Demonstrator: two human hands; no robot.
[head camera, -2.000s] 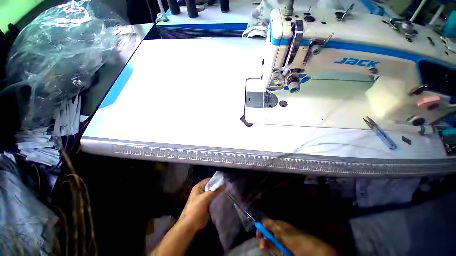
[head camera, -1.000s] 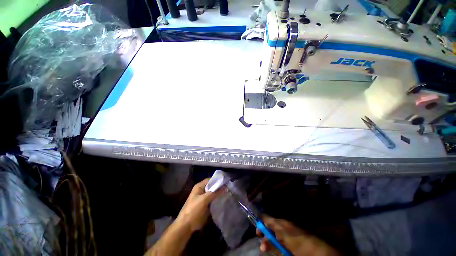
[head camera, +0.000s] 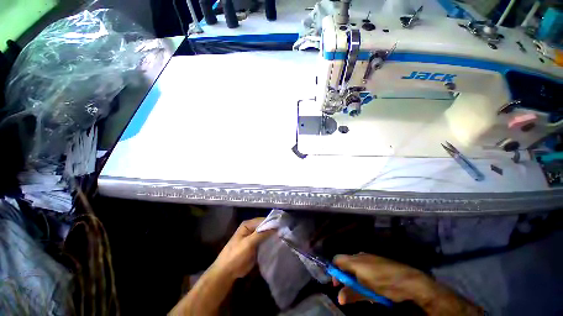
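My left hand (head camera: 242, 248) pinches the upper edge of a pale grey-white fabric piece (head camera: 281, 265), which hangs below the table's front edge. My right hand (head camera: 376, 278) holds the scissors (head camera: 349, 279) by their blue handles. The dark blades point up and left, with their tips at the fabric near my left fingers. Whether the blades are apart or closed is hard to tell. The lower part of the fabric lies in shadow.
The white table (head camera: 210, 123) carries a tape strip (head camera: 265, 195) along its front edge. The sewing machine (head camera: 426, 62) stands on the right, with thread snips (head camera: 463, 162) before it. A clear plastic bag (head camera: 68, 80) and white scraps (head camera: 46, 185) lie left.
The scissors and my right hand have moved slightly right, and the handles lie flatter. The fabric is turned and spread more below my left hand. The view has shifted slightly.
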